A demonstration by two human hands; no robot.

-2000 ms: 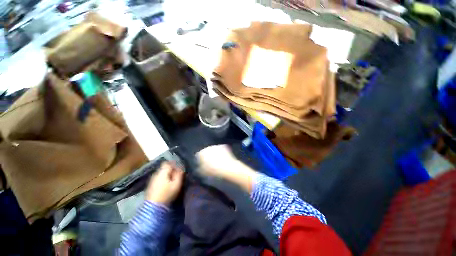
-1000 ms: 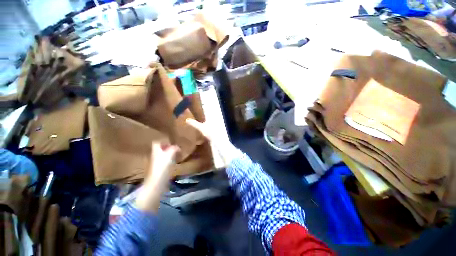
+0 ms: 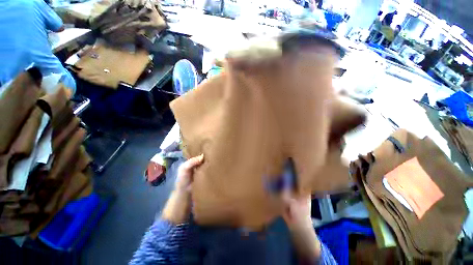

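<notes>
A large brown panel (image 3: 259, 129) is held up in front of me, blurred by motion, and hides much of the bench behind it. My left hand (image 3: 182, 181) grips its lower left edge, with the thumb on the near face. My right hand (image 3: 297, 209) holds its lower right part, beside a blurred dark tab (image 3: 289, 178). The upper edge of the panel is too blurred to make out.
Stacked brown panels (image 3: 384, 196) with an orange slip (image 3: 415, 186) lie at the right. Brown pieces (image 3: 41, 155) are piled at the left above a blue bin (image 3: 70, 222). A person in light blue (image 3: 31, 36) is at the upper left, near a fan (image 3: 185, 77).
The brown panel has risen from the bench into both hands and stands in front of me. The view has turned left, bringing the person and the left pile into view.
</notes>
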